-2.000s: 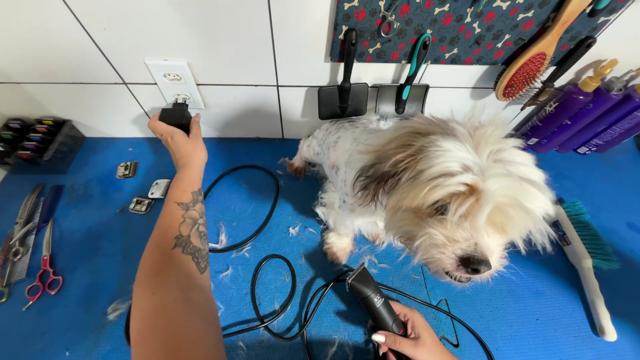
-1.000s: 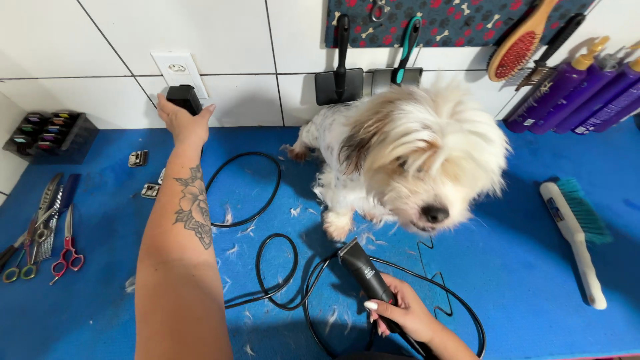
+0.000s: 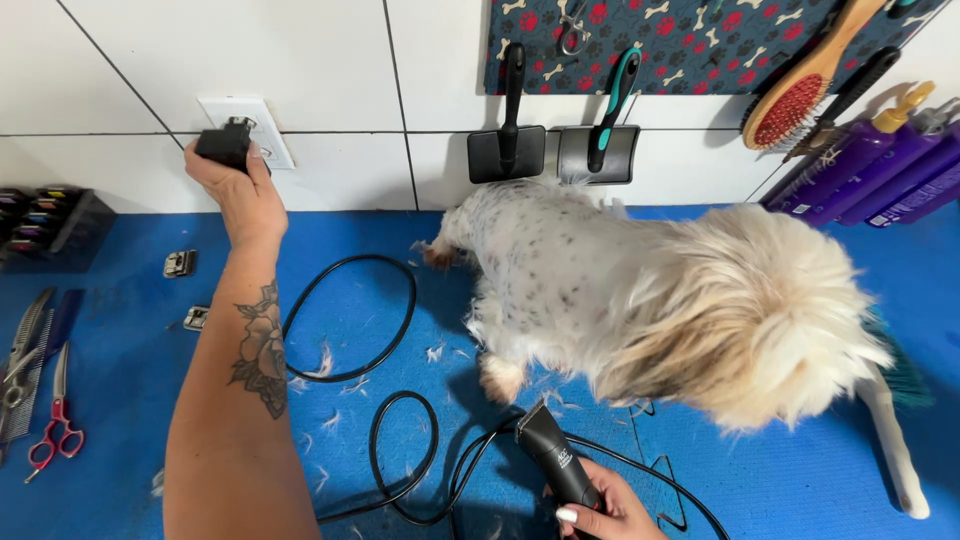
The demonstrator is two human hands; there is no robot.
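Observation:
My left hand point(image 3: 244, 184) grips a black power adapter point(image 3: 223, 146) close against the white wall outlet point(image 3: 266, 139); whether its prongs are fully in I cannot tell. Low in the view, my right hand point(image 3: 611, 506) is closed around a black corded hair clipper point(image 3: 559, 457), its blade pointing up and left. The clipper's black cord point(image 3: 411, 300) lies in loops on the blue table. A small dog point(image 3: 540, 262), its body clipped short and its head long-haired and cream and brown, stands just above the clipper, head turned to the right.
Red-handled scissors point(image 3: 56, 439), a metal comb and clipper blades point(image 3: 180, 263) lie at the left, near a black tray point(image 3: 56, 232). Slicker brushes point(image 3: 508, 150) and a wooden pin brush point(image 3: 791, 109) hang on the wall. Purple bottles point(image 3: 832, 169) stand at back right; a teal-bristled brush point(image 3: 889, 442) lies partly behind the dog.
The dog's head has turned and moved right, now partly covering the teal-bristled brush. Both hands keep hold of the adapter and the clipper.

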